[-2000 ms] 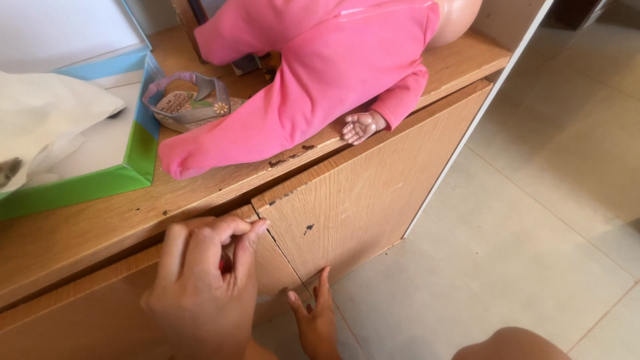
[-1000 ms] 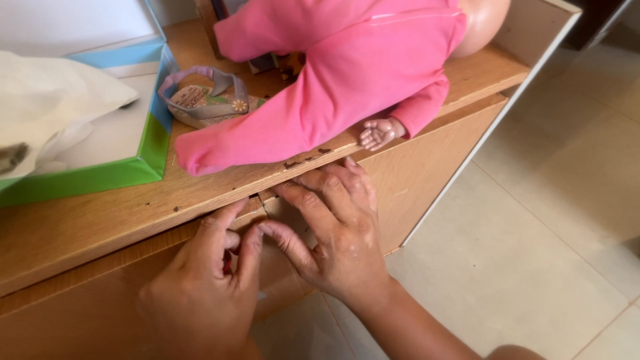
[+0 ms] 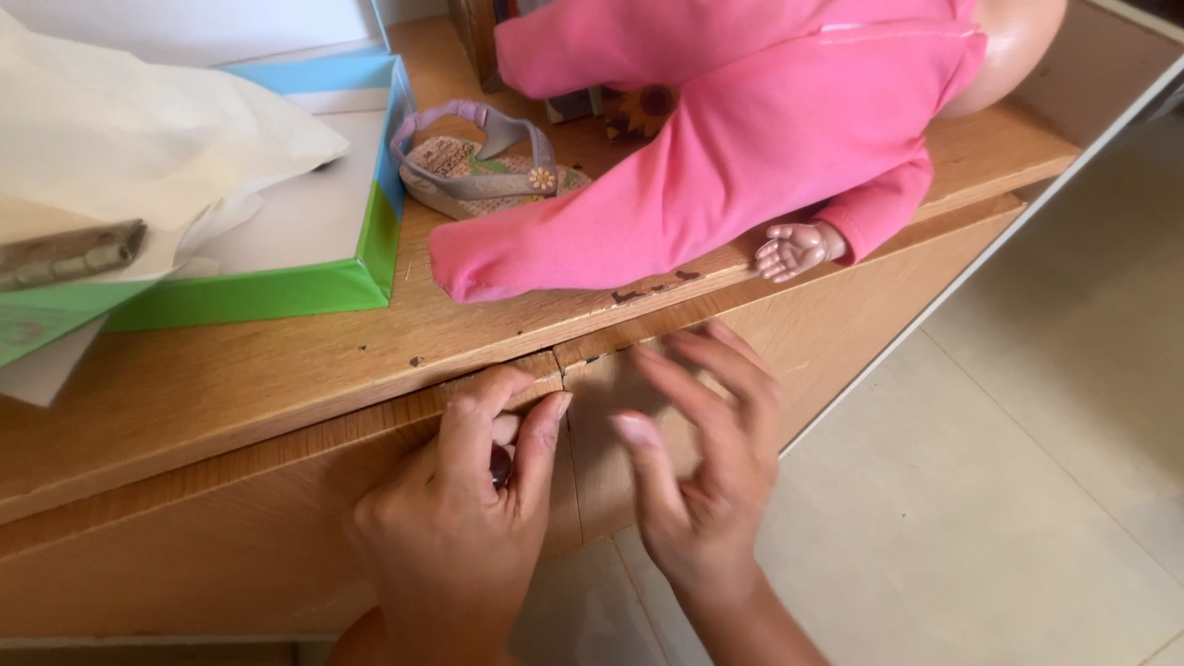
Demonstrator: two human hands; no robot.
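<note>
Two wooden cabinet doors meet at a narrow gap below the edge of a wooden shelf (image 3: 277,361). My left hand (image 3: 462,499) pinches the upper corner of the left door (image 3: 231,518) beside the gap, thumb in front and forefinger on its top edge. A small dark round thing, perhaps a knob, shows between its fingers. My right hand (image 3: 712,444), slightly blurred, is in front of the right door (image 3: 832,324) with its fingers spread; nothing is seen in it, and whether its fingertips touch the door I cannot tell.
On the shelf lie a doll in pink clothes (image 3: 740,157), a small sandal (image 3: 481,176) and a green and blue box (image 3: 370,250) with white paper (image 3: 157,120). A metal hinge (image 3: 74,254) rests at the far left. Pale floor tiles (image 3: 980,481) extend at the right.
My right hand was low by the doors, then reached up to their top edge beside my left hand. Now it is a little lower and to the right, fingers spread.
</note>
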